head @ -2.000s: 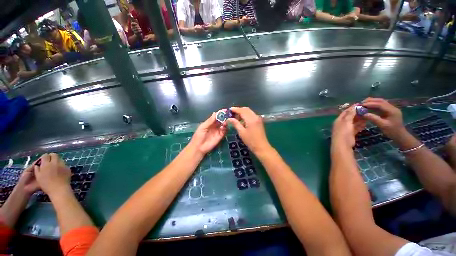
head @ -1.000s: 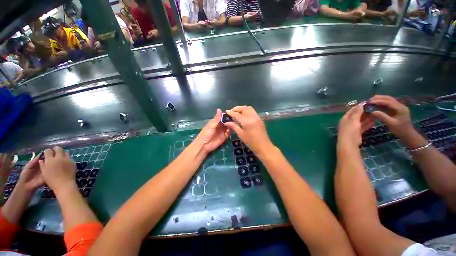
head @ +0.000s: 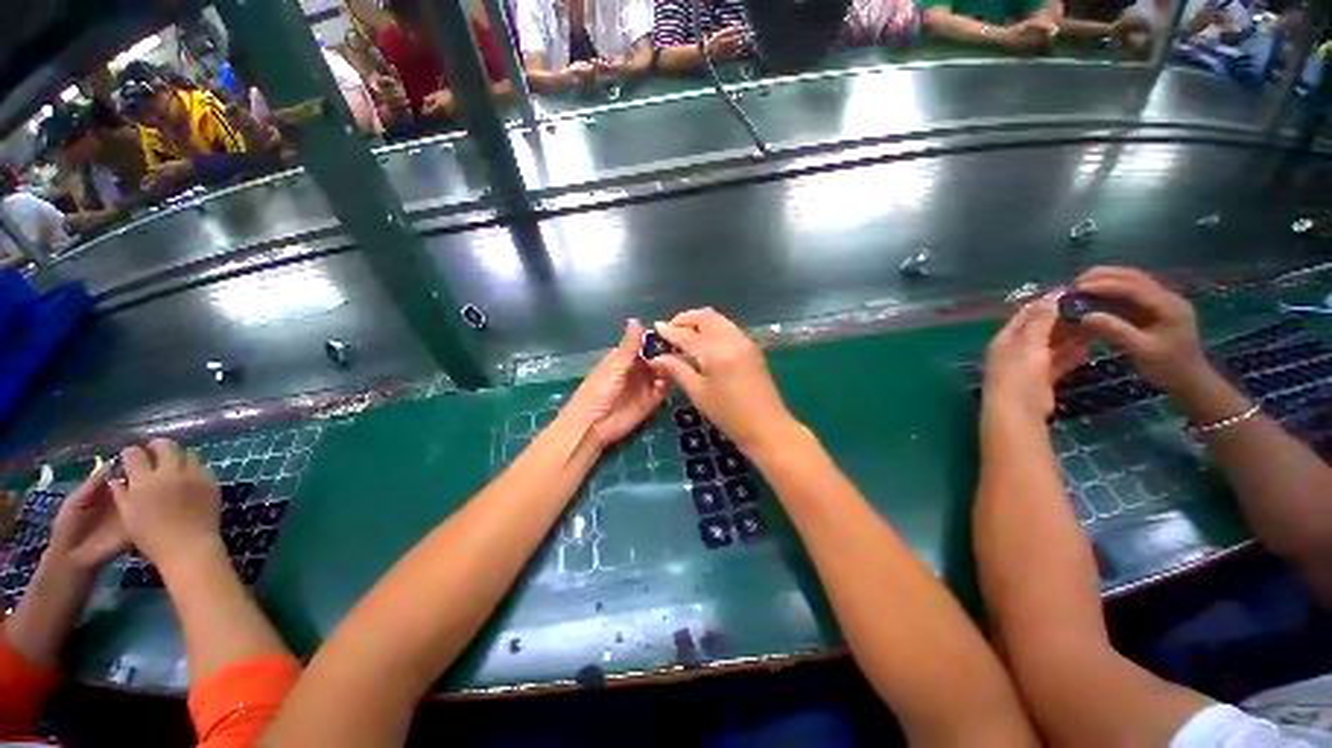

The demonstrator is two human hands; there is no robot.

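A small dark unit with a pale edge is held between the fingertips of both hands, above the bench's back edge. My left hand holds it from the left. My right hand grips it from the right, its fingers covering part of it. Below lies a clear plastic parts tray with pale outlines of empty pockets on its left side. Black square pieces fill pockets on its right side, under my right forearm.
A dark conveyor belt passes beyond the green bench, with small units spaced along it. Green posts rise at the left. Neighbours' hands work at trays on both sides. People sit opposite. Small dark pieces lie near the front edge.
The unit has turned from showing its pale ringed face to showing a dark side, and my fingers have closed over it. The units on the belt have shifted left.
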